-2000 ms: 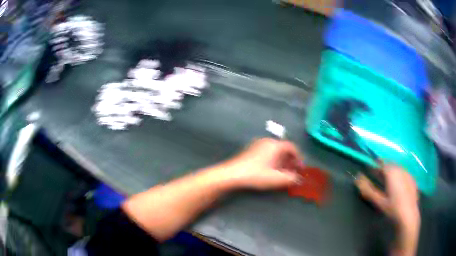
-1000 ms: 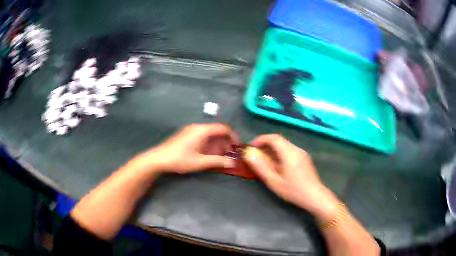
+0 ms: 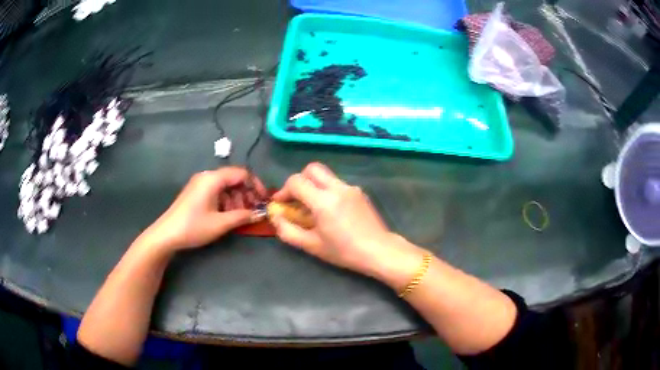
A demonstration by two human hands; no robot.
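Observation:
The red-brown block (image 3: 255, 229) lies flat on the mat under my fingertips, mostly covered. My left hand (image 3: 210, 204) rests at its left, fingers curled around a small piece at the block; a black cord runs from there towards the back. Most of that piece is hidden. My right hand (image 3: 326, 213) grips the tan wooden handle (image 3: 292, 213) of a hand tool, its pale end towards the left fingertips. The tool's tip is not clear to see. One white square end (image 3: 222, 147) on a black cord lies behind my left hand.
The teal tray (image 3: 463, 148) with small black parts is behind my right hand, a blue tray (image 3: 383, 7) behind it. Piled white corded pieces (image 3: 61, 170) lie left. A clear plastic bag (image 3: 506, 61), a yellow rubber band (image 3: 535, 215) and a small white fan (image 3: 651, 184) are at right.
My right hand has moved from the teal tray's edge to the block, beside my left hand, and now shows holding the wooden handle. The whole view has shifted, showing more of the bench's right side.

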